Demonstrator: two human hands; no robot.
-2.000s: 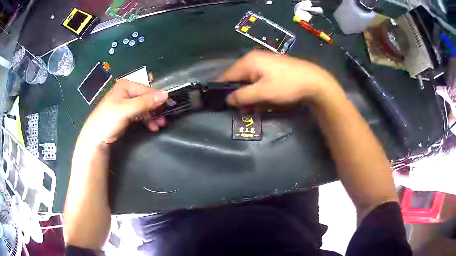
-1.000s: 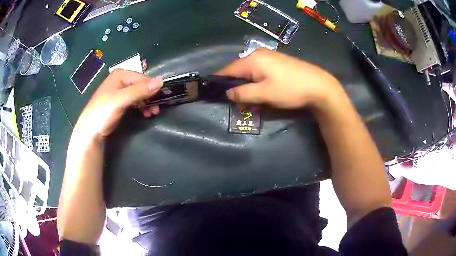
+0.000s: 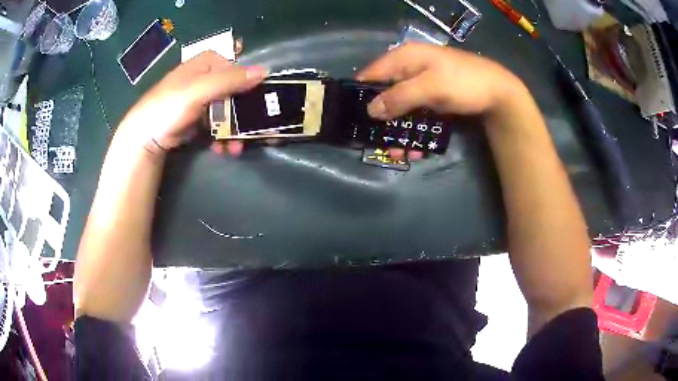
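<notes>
An opened flip keypad phone is held level over the mat. My left hand grips its screen half, which shows a dark display with a small white mark in a pale gold surround. My right hand grips the black keypad half, thumb on top and fingertips below; large white digits show. The flat black battery with gold marks lies on the mat, partly hidden under the keypad half.
An LCD module and a white-backed panel lie at back left. A phone frame, clear film and red-yellow screwdriver lie at the back. A dark corded tool lies at right, plastic cups at back left.
The phone has turned so its screen and keypad faces now show upward. The view has shifted, and the battery is more covered by the phone.
</notes>
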